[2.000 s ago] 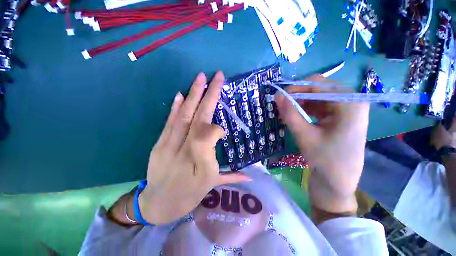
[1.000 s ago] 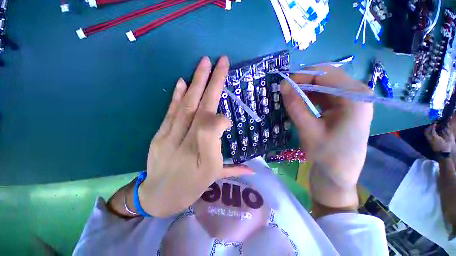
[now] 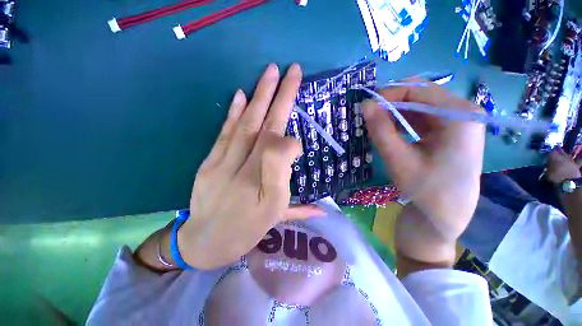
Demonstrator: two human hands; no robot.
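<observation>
The black circuit board panel (image 3: 328, 137) lies on the mat near its front edge, with rows of silver and white parts. My left hand (image 3: 246, 169) is spread with its fingers along the panel's left edge. My right hand (image 3: 434, 149) pinches a white flat cable (image 3: 447, 113) at the panel's right edge; the cable runs out to the right and its far end is blurred. Other white strips stick out of the panel, one (image 3: 320, 129) across its left rows and one (image 3: 399, 118) near my right fingers. My fingertips hide where the held cable meets the board.
Red wire leads (image 3: 223, 17) and a white cable pile (image 3: 397, 28) lie beyond the panel. Blue-handled cutters (image 3: 485, 99) and board strips (image 3: 533, 83) lie right. Small red parts (image 3: 370, 196) are below the bench edge. Another person's arm (image 3: 563, 169) is at far right.
The view has shifted, so the bench items sit higher in the picture. Both hands stay at the panel, the right still pinching the cable at its right edge.
</observation>
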